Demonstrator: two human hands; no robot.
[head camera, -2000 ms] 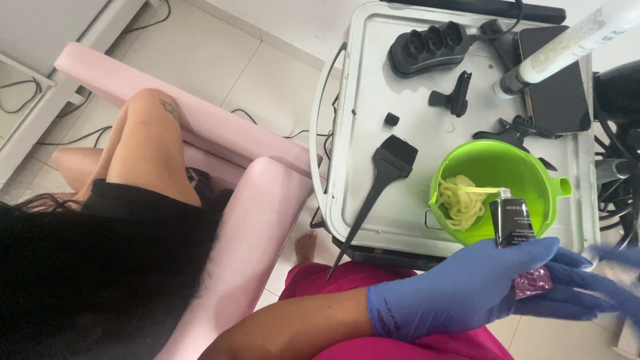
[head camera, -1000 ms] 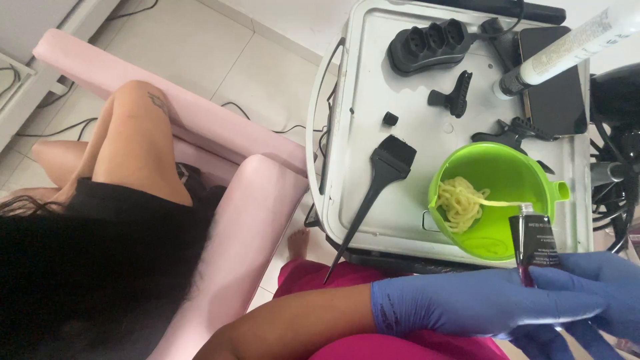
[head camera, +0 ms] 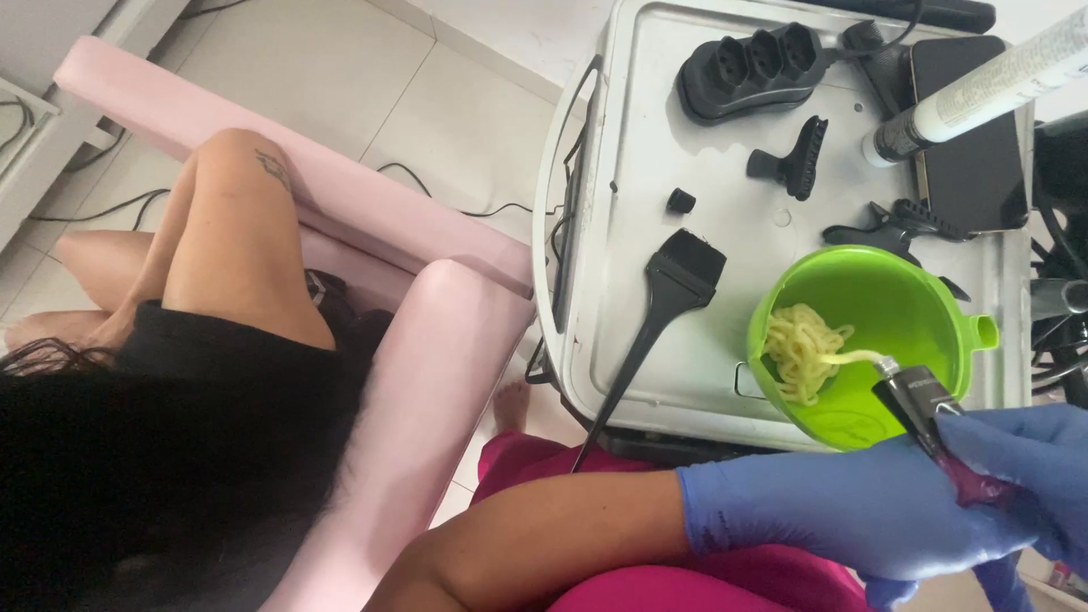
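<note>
My left hand [head camera: 850, 501], in a blue glove, holds a black and purple squeeze tube [head camera: 922, 416] over the near right rim of a green plastic mixing bowl [head camera: 918, 314]. My right hand [head camera: 1041, 476], also gloved and partly cut off by the frame edge, grips the tube's lower end. From the tube's nozzle a strand of pale yellow cream [head camera: 803, 353] runs to a coiled heap on the bowl's left side. Left of the bowl a black tint brush [head camera: 659, 306] lies with its handle over the tray's near edge. A small black cap [head camera: 680, 201] lies beyond the brush.
The metal trolley tray [head camera: 629, 365] also bears a black power strip [head camera: 752, 72], black hair clips [head camera: 795, 161], a dark phone [head camera: 973, 170] and a white spray can [head camera: 1003, 85]. On the left, a person in black [head camera: 187, 459] sits in a pink padded chair [head camera: 425, 365]. Cables cross the floor.
The heap of cream in the bowl has grown. My right hand, mostly blurred at the right edge earlier, has come in around the tube's lower end.
</note>
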